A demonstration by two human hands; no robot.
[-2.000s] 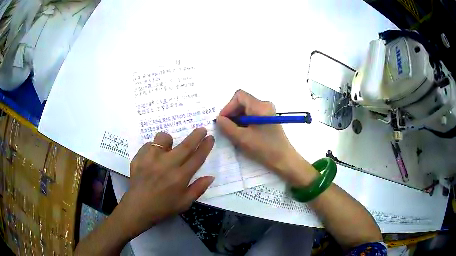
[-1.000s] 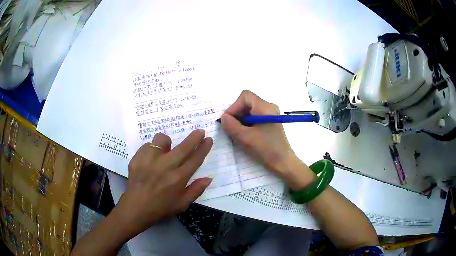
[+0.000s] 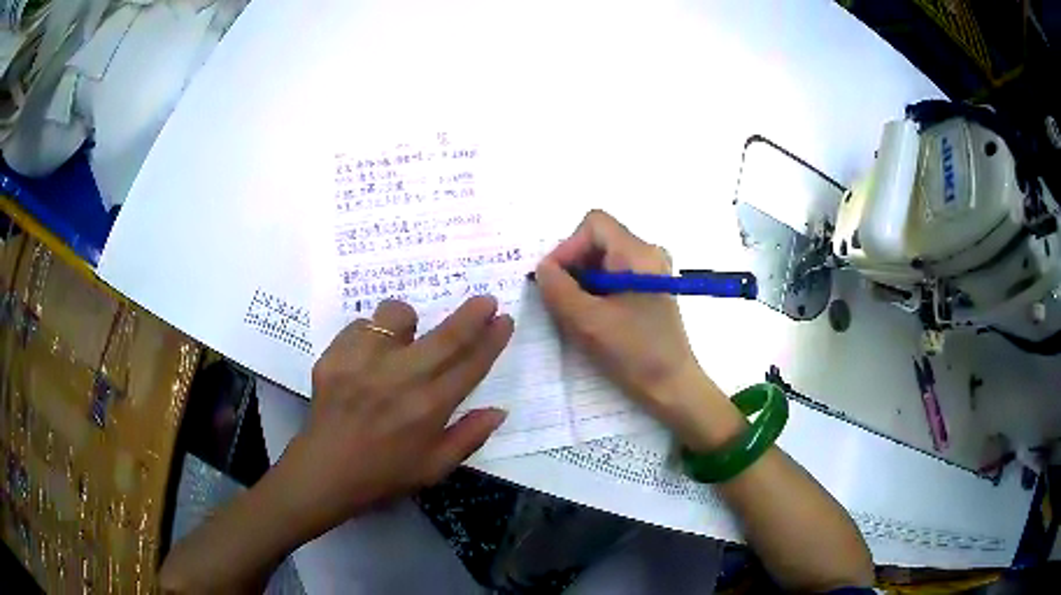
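The lined record sheet lies flat on the white table, with rows of blue handwriting on its upper part. My right hand holds a blue ballpoint pen between fingertips and thumb, with its dark tip at the right end of the lowest written row. My left hand rests flat on the lower left of the sheet, fingers apart, holding nothing. It hides part of the sheet. A ring is on my left hand and a green bangle on my right wrist.
A white sewing machine stands at the right, with pink-handled thread snips beside it. White cut pieces are heaped over a blue bin at the upper left. A cardboard-topped trolley is at the lower left. Printed scales mark the table.
The pen and my right hand have moved slightly right along the writing row. My left hand remains on the sheet. The whole view has shifted a little.
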